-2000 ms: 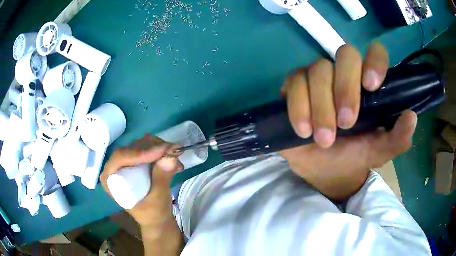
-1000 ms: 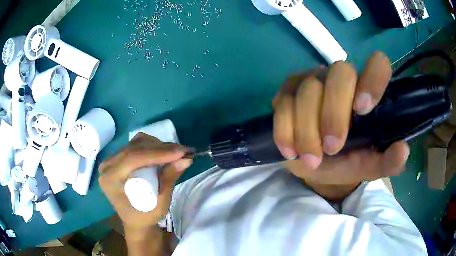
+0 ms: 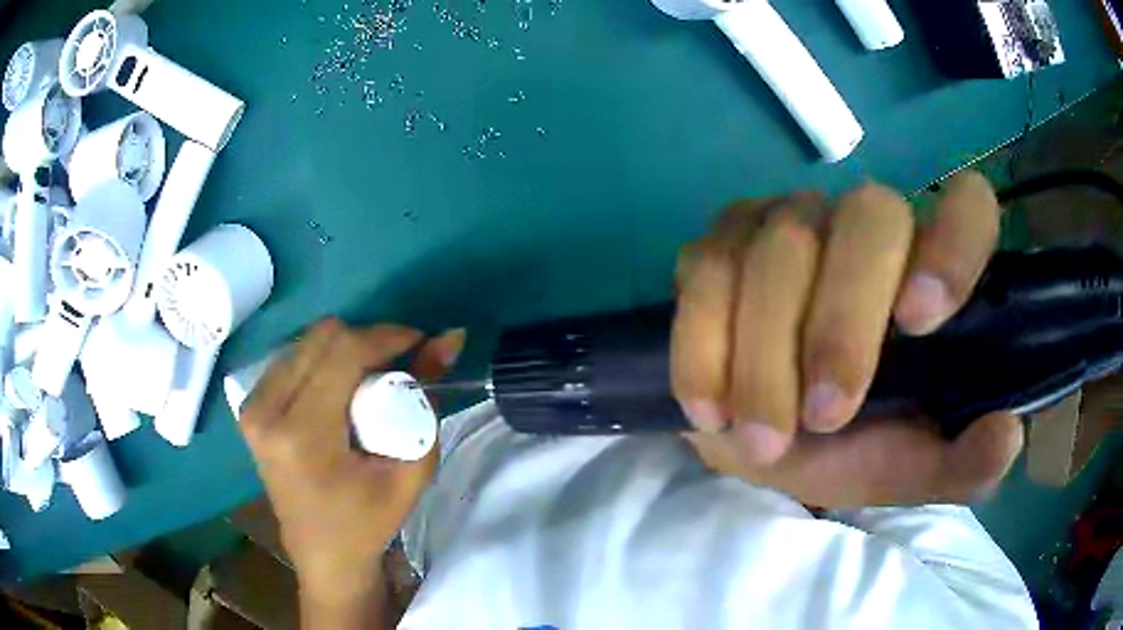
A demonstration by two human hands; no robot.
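Note:
My right hand is wrapped around the black electric screwdriver, which lies nearly level and points left. Its thin bit reaches to the rounded end of the white fan handle. My left hand grips this fan unit, with the handle end showing between the fingers. Part of the fan head shows behind my left hand; the rest is hidden. Whether the bit tip sits in a screw is too small to tell.
A loose pile of white fans lies at the left. Small screws are scattered at the top middle. Another fan lies at the top, with a black box at the top right. A black cord runs off right. Cardboard shows below right.
My left hand has turned the fan unit, so the handle's end now faces the bit and the head has swung left. The bit has moved from my fingertips to the handle end.

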